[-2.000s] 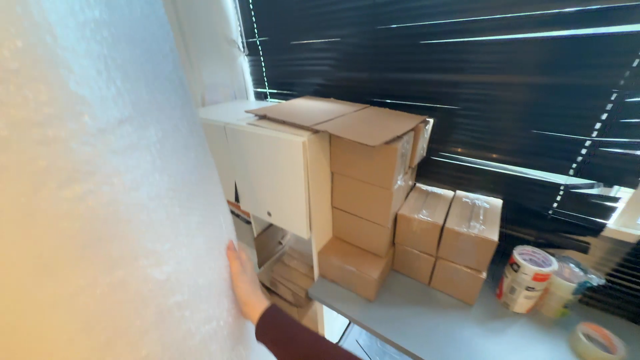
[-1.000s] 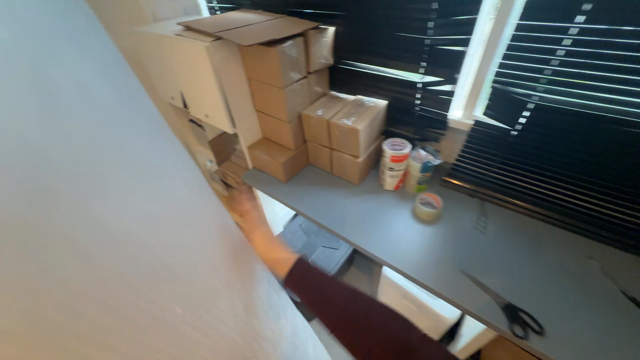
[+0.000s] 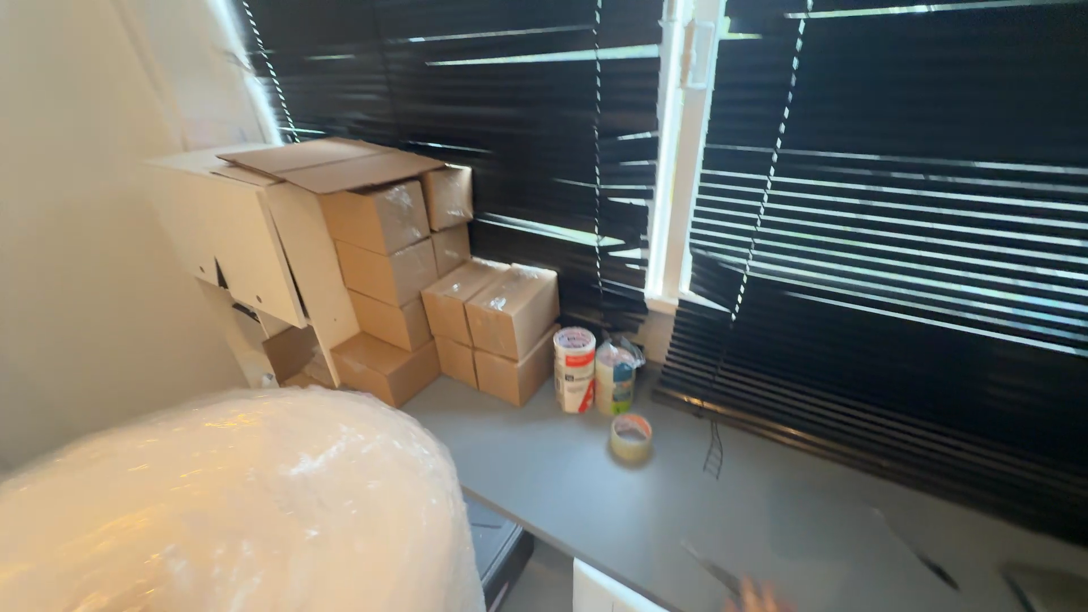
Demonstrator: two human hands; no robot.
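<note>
A large roll of clear plastic wrapping, probably bubble wrap (image 3: 246,510), fills the lower left. At the bottom edge, blurred fingers of one hand (image 3: 756,597) show over the grey tabletop, beside the blurred scissors (image 3: 714,568). Whether these fingers touch or grip the scissors cannot be told; they look to be my right hand. My left hand is not visible. A roll of clear packing tape (image 3: 631,439) lies on the tabletop in front of a wrapped stack of tape rolls (image 3: 575,371) and another bagged stack (image 3: 615,378).
Cardboard boxes (image 3: 513,313) stand stacked against the black blinds (image 3: 527,110), beside a white cabinet (image 3: 229,229) topped with flat cardboard (image 3: 340,163). A thin dark-handled tool (image 3: 935,569) lies at the right. Below the grey tabletop (image 3: 544,476) is a dark bin (image 3: 501,544).
The hand that touched the tall wrapping at the left is gone from there, and fingers now show at the bottom near the scissors. The roll's rounded top is now visible. The view has swung right.
</note>
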